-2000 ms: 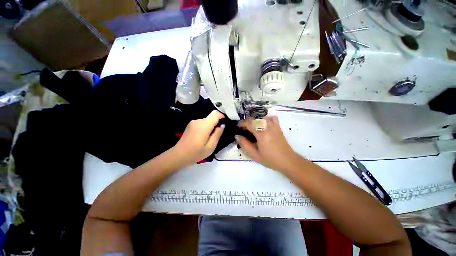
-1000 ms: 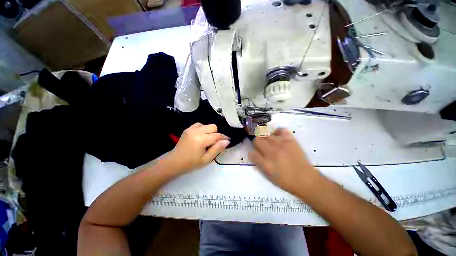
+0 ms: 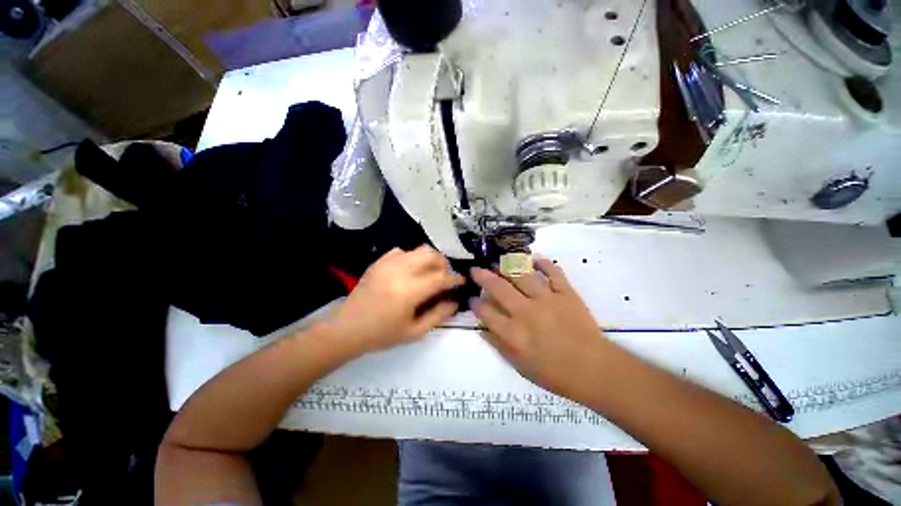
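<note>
A black garment piece point(image 3: 267, 227) lies bunched left of the needle, with its edge running under the machine head. A narrow red trim point(image 3: 344, 278) shows beside my left hand. My left hand point(image 3: 400, 296) holds the black cloth at its fingertips, just left of the presser foot point(image 3: 484, 243). My right hand point(image 3: 538, 321) lies with bent fingers at the near side of the foot, fingertips on the black cloth beside the pale yellowish block point(image 3: 516, 264). The cloth under the fingertips is partly hidden.
The white sewing machine head point(image 3: 563, 89) stands over the work. Thread snips point(image 3: 751, 374) lie on the right of the white table point(image 3: 632, 368). Tweezers point(image 3: 652, 224) lie behind. A printed ruler point(image 3: 425, 405) runs along the front edge. Black cloth hangs at the left.
My right hand has moved back in, its fingers now closer to the foot and my left hand. My left hand stays at the cloth. The view has shifted slightly.
</note>
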